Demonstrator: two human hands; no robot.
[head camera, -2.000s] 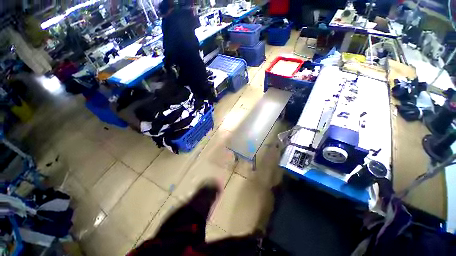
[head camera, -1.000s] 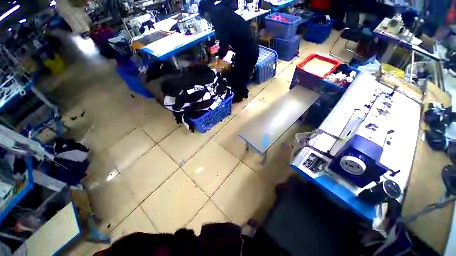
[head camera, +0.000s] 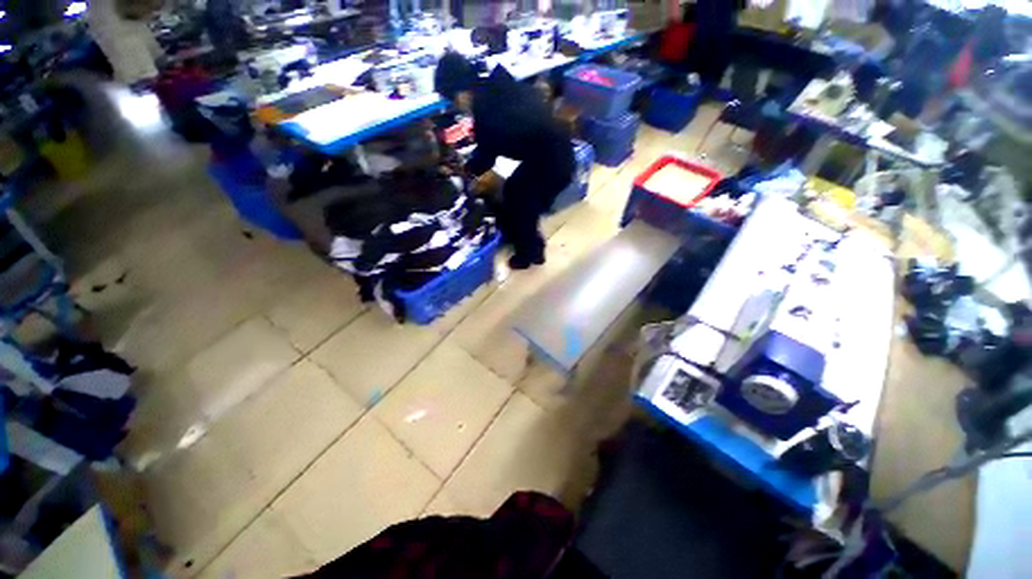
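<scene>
Neither of my hands shows as a hand; only dark cloth with some red, likely my own clothing, shows at the bottom edge. Nearest in front of me stands a long narrow grey bench (head camera: 600, 288) with blue on its near end. To its right is a white sewing table (head camera: 707, 432) with a blue edge, bearing a sewing machine (head camera: 773, 385) with a dark blue end and a round handwheel. Beyond the bench at left, a black-and-white heap of garment pieces (head camera: 402, 226) overflows a blue crate (head camera: 453, 285).
A person in dark clothes (head camera: 515, 147) bends beside the heap. A red-rimmed tray (head camera: 677, 181) stands behind the bench. Dark and pale cloth (head camera: 85, 396) lies at the left edge. A white table (head camera: 357, 119) stands at the back left. Tiled floor (head camera: 340, 396) lies between.
The view has shifted. The person, first upright beside the heap, now bends over it with arms towards it. A dark hand-like shape at the bottom in the earliest frame no longer shows.
</scene>
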